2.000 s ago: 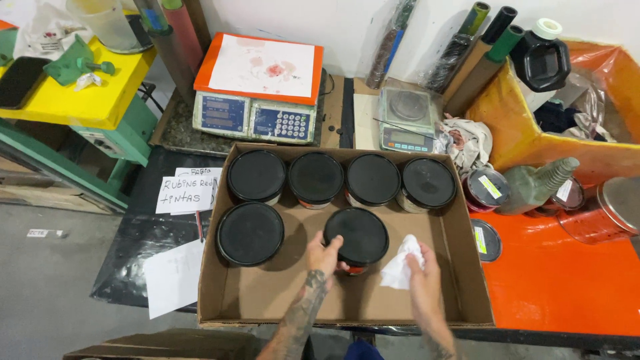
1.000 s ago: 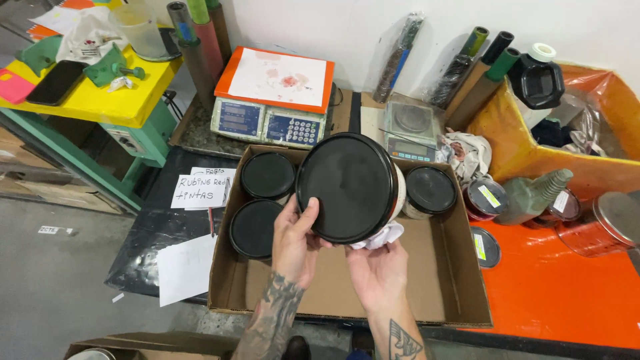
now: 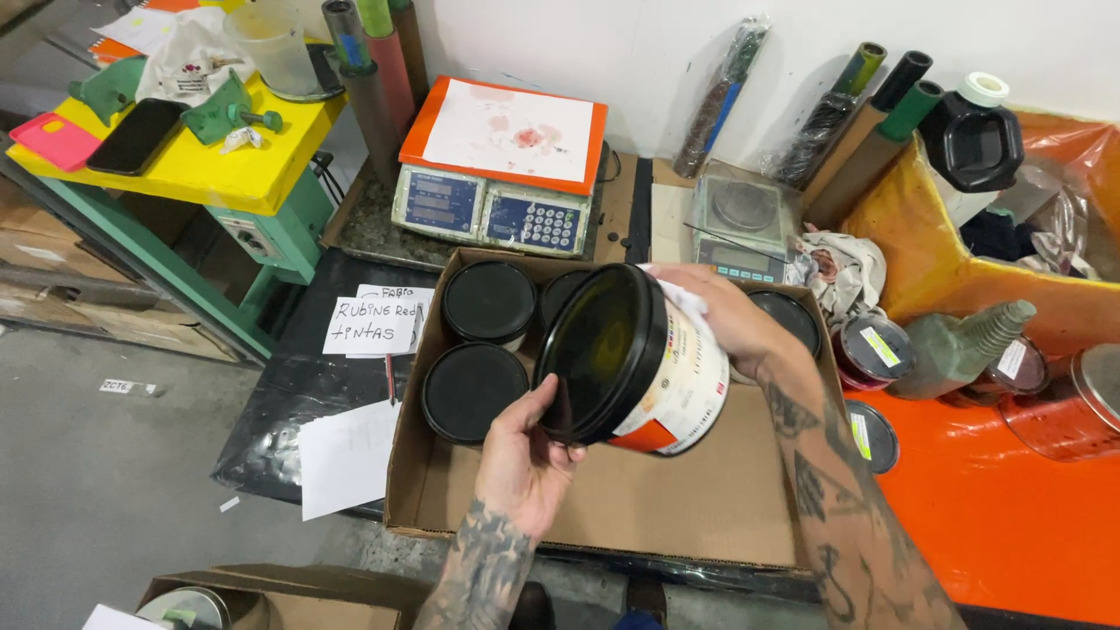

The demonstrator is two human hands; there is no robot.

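Observation:
A tub with a black lid and a printed label [image 3: 669, 394] is tilted above an open cardboard box [image 3: 691, 507]. My left hand [image 3: 529, 455] grips its lower left rim, thumb on the lid. My right hand [image 3: 735, 306] presses a white cloth [image 3: 678, 297] against the tub's upper right side; its fingertips are hidden. More black-lidded tubs stand in the box: one at the back left [image 3: 489, 302], one in front of it [image 3: 475, 392], one partly hidden behind the held tub [image 3: 560, 293], and one at the back right [image 3: 785, 322].
Behind the box are a counting scale [image 3: 490, 210] under a stained sheet and a smaller scale [image 3: 744, 227]. Handwritten papers [image 3: 372, 325] lie left. At right are a plastic bottle [image 3: 958, 350], small tubs [image 3: 873, 350] and a yellow bin [image 3: 945, 227]. Another box [image 3: 324, 604] sits below.
The tub stood in the box's front middle at first, then was lifted. It has since been tilted onto its side, and my right hand with the cloth has moved from beneath it to its upper right side.

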